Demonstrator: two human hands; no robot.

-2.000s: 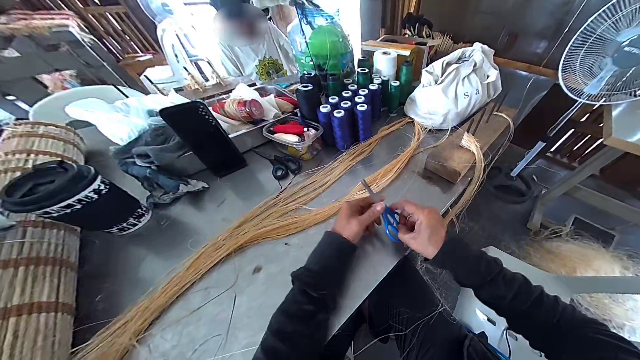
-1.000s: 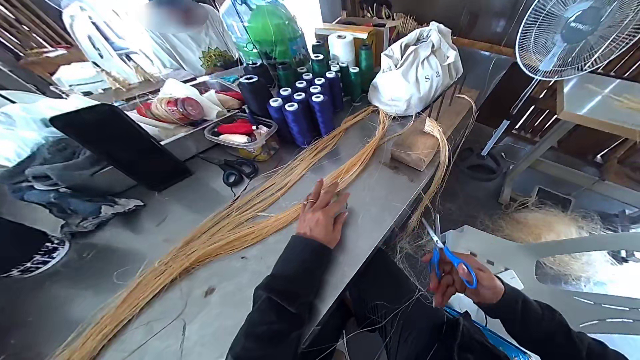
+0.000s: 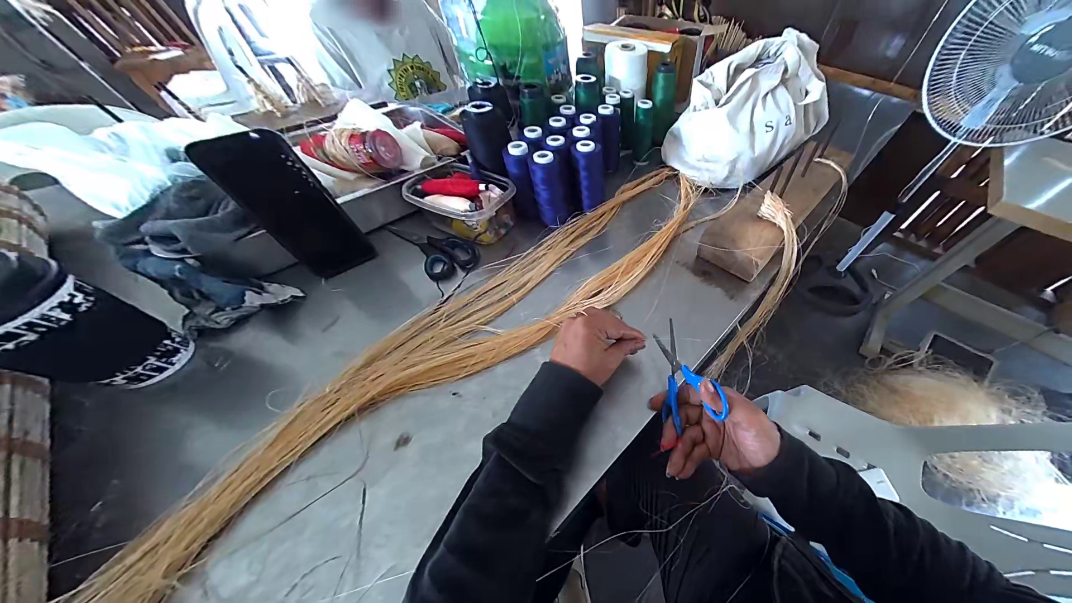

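Observation:
My left hand (image 3: 593, 345) is beside the long bundle of tan plant fibres (image 3: 368, 377) on the metal table, thumb and forefinger pinched together; a thin fibre seems to be between them, too fine to be certain. In my right hand (image 3: 712, 427) are blue-handled scissors (image 3: 682, 377), their blades slightly apart and pointing up past the table edge. Across the table the fibre bundle runs in two strands that join toward the lower left. A separate fibre hank (image 3: 779, 243) hangs from a wooden block with metal spikes (image 3: 745, 243).
Thread cones (image 3: 548, 188), a white cloth bag (image 3: 749, 113) and a plastic tub (image 3: 461, 209) stand at the back. Black scissors (image 3: 440, 255), a phone (image 3: 280, 201) and a black patterned cup (image 3: 75, 327) are left. A fan (image 3: 1005, 75) and a chair (image 3: 938, 444) are right.
My left hand has gone from lying spread on the fibre bundle to a pinch at its near side. The scissors remain in my right hand, which has come closer to the left one.

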